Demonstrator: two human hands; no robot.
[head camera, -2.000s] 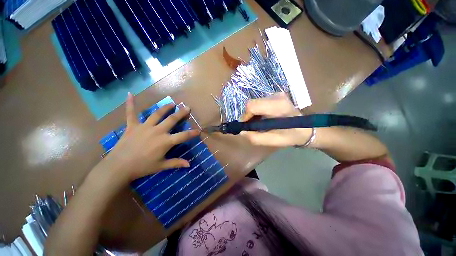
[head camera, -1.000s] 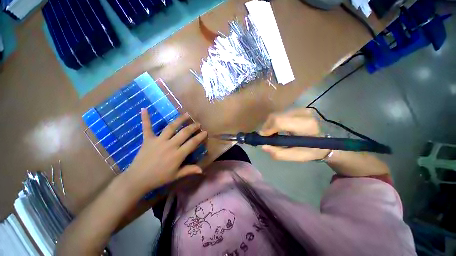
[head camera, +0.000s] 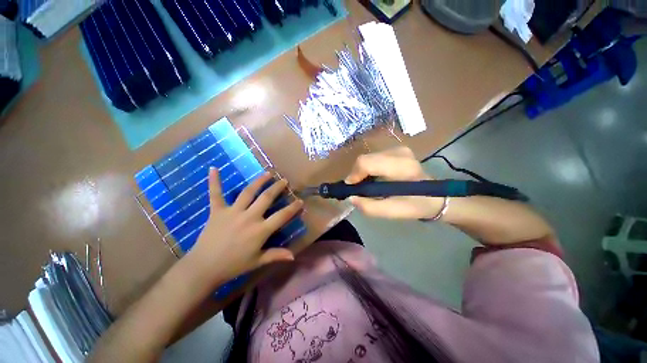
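A blue solar cell (head camera: 186, 186) with pale parallel lines lies flat and slanted before me, with thin ribbon pieces along its upper right and lower left edges. My left hand (head camera: 245, 223) lies spread on the cell, fingertips near its right edge. My right hand (head camera: 389, 184) holds the black soldering iron (head camera: 418, 188) like a pen. Its metal tip points left and is close to my left fingertips at the cell's right edge; whether it touches is unclear. A loose heap of short silvery tabbing ribbon (head camera: 332, 113) lies beyond, beside a white strip stack (head camera: 394, 78).
Dark navy cell stacks (head camera: 135, 60) stand on a pale green sheet (head camera: 145, 127) at the back left. Silvery ribbon (head camera: 74, 294) and white strips (head camera: 42, 326) lie at the lower left. A grey round housing (head camera: 457, 14) and a small black tray with a yellowish square (head camera: 389, 6) are at the top right.
The cell has shifted nearer my body, with my left hand farther down on it. Ribbon pieces now show along both edges. The iron tip left the edge, then came back towards my left fingertips.
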